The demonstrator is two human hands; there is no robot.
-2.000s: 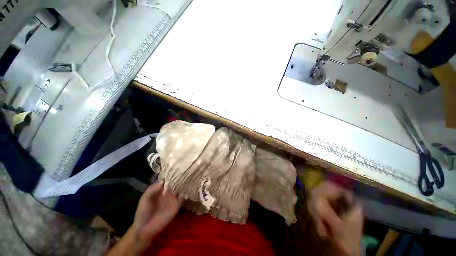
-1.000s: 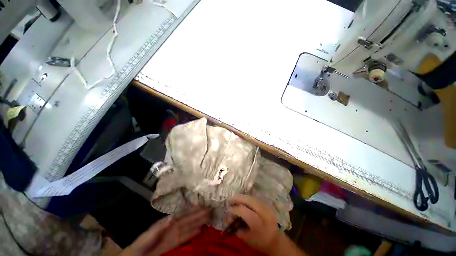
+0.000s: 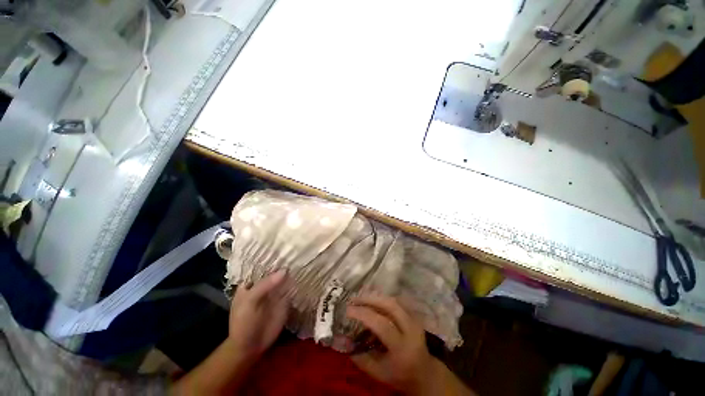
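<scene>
A beige printed garment [image 3: 298, 232] lies bunched in my lap against the table's front edge, its gathered waistband towards me. A white label with dark lettering [image 3: 326, 309] lies on the gathers between my hands. My left hand [image 3: 261, 313] grips the waistband at its left part, thumb on top. My right hand [image 3: 390, 332] is at the gathers right of the label, fingers curled; something dark shows under the fingers, too unclear to name. A small white-and-dark loop [image 3: 224, 243] sticks out at the garment's left edge.
The white sewing table [image 3: 309, 116] carries a machine head [image 3: 576, 81] and large black-handled shears [image 3: 671, 259] at right. A second machine table [image 3: 108, 162] with white cord is at left. A white strip [image 3: 139, 282] hangs between the left table and the garment.
My right hand came from the right onto the garment. My left hand left the waistband, lay flat lower down, and now grips the waistband again. The label now shows its lettering more fully.
</scene>
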